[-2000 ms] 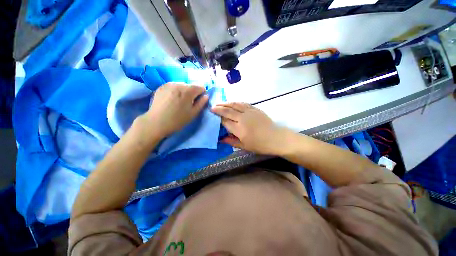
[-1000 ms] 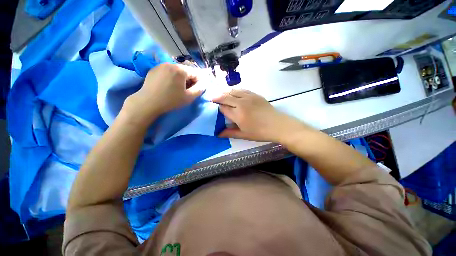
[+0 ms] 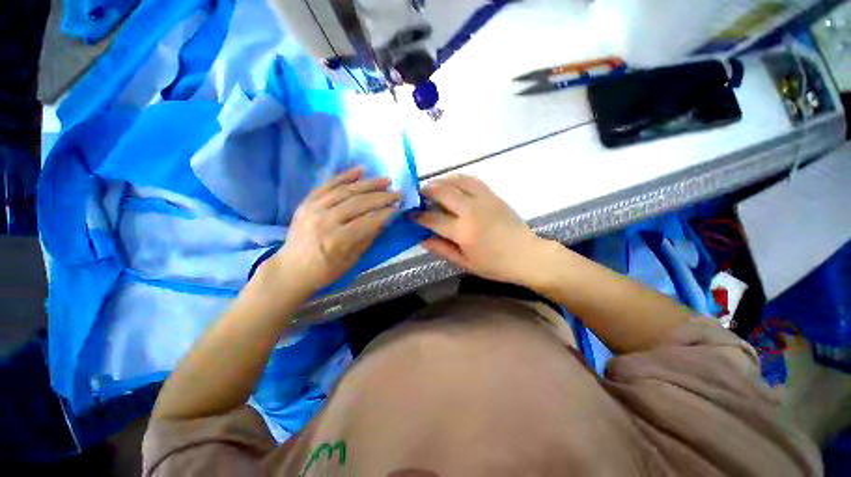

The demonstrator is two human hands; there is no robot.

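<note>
A blue garment piece, bright on one side and paler on the other, lies over the left of the table, in front of and left of the sewing machine. My left hand lies on the cloth with its fingers spread, palm down. My right hand pinches the folded edge at the panel's right side. The lamp glare hides the presser foot and needle. A dark blue knob sits just right of the glare.
Thread snips and a black phone lie right of the machine. A parts tray is at the right end. A ruler strip runs along the front edge. Blue cloth hangs below the table.
Both hands and the folded edge are lower in the picture, farther from the machine's lamp. My left hand has flattened onto the cloth. The view has tilted, so the machine head shows less.
</note>
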